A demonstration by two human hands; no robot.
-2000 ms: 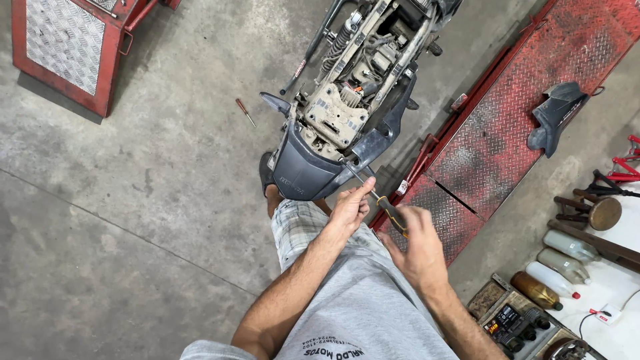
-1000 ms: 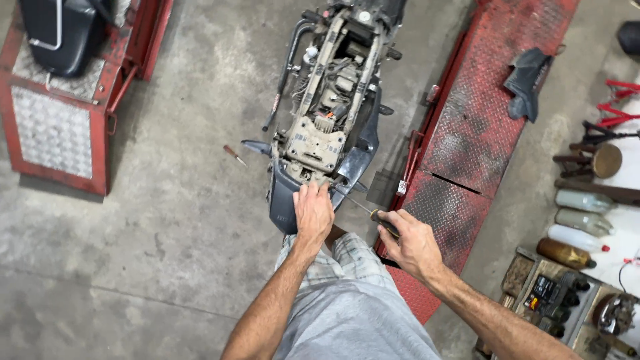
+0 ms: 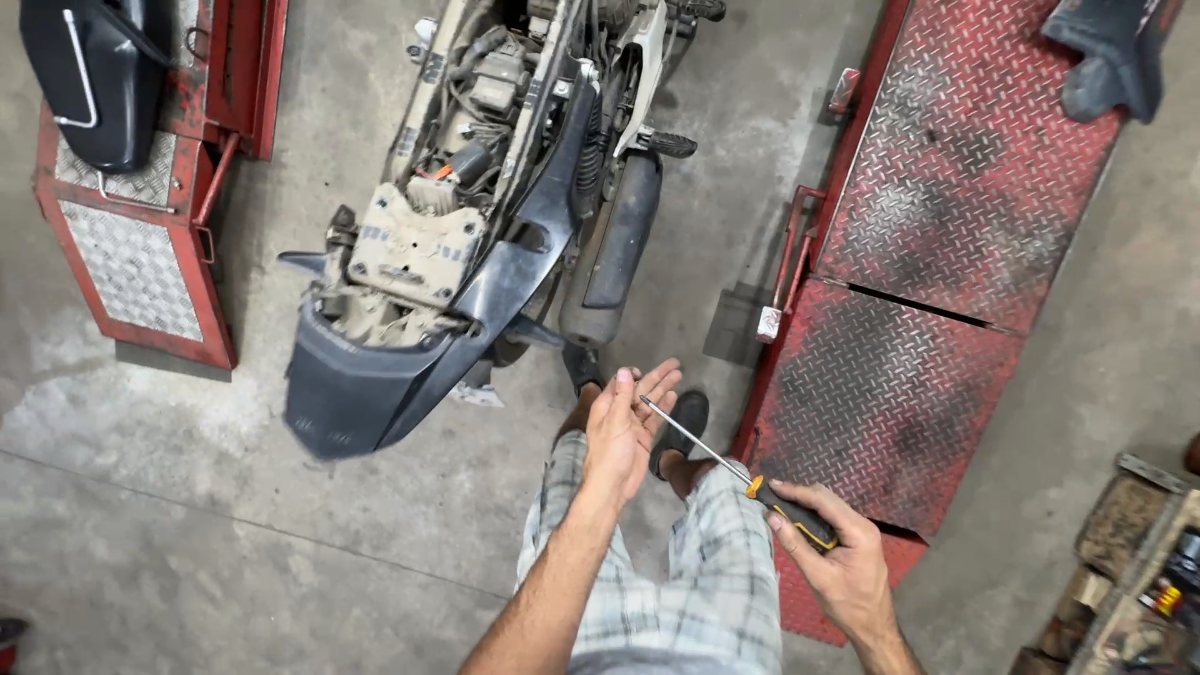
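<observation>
In my right hand (image 3: 834, 553) is a screwdriver (image 3: 797, 514) with a black and yellow handle, its shaft pointing up and left. The tip comes close to the fingers of my left hand (image 3: 623, 436), which is turned palm up. Something small may lie at those fingertips, too small to tell. Ahead and to the left stands a motorcycle with its seat off, showing the frame, wiring and a dusty tail plate (image 3: 417, 246). A dark plastic tail fairing (image 3: 356, 398) wraps its rear end. The exhaust silencer (image 3: 614, 253) runs along its right side.
A red lift platform with tread plate (image 3: 881, 394) lies to the right, a dark plastic part (image 3: 1111, 56) on its far end. Another red lift ramp (image 3: 131, 267) at the left carries a black motorcycle seat (image 3: 94, 84). A tool tray (image 3: 1134, 562) sits at the lower right.
My left hand has left the motorcycle's tail and is now turned palm up to its right. The screwdriver has come away from the fairing too. The view has shifted noticeably.
</observation>
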